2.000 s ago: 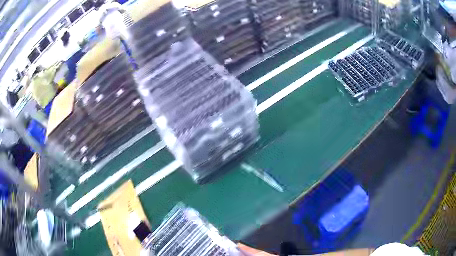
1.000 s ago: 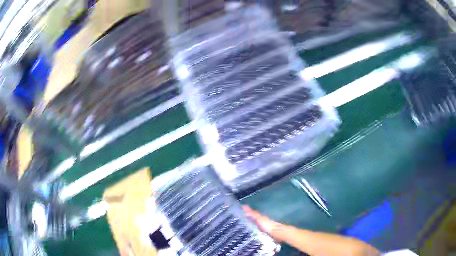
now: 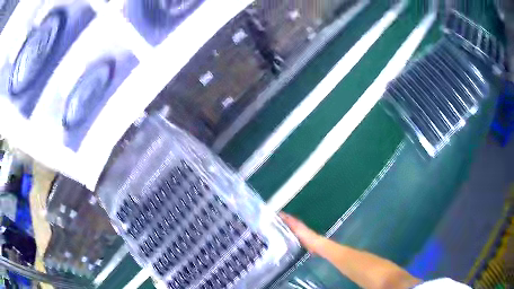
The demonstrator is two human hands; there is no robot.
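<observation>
A clear blister tray (image 3: 191,226) with rows of black parts lies tilted across the lower left, on or just over the tray stack; blur hides which. My right hand (image 3: 301,231) is at the tray's right edge, its fingers against the rim and the grip partly hidden. My left hand is not in view. Slim silvery tweezers (image 3: 304,283) show at the bottom edge, partly cut off.
A white instruction sheet (image 3: 147,55) with pictures of round parts hangs close at upper left. Stacked packs (image 3: 186,79) stand behind. Another filled tray (image 3: 437,93) lies on the green bench (image 3: 352,163) at right. A blue stool (image 3: 428,259) is below the bench edge.
The view has swung and come closer to the hanging sheet. My right hand, earlier at a tray beside the stack near the cardboard, is now at the tray over the stack's place.
</observation>
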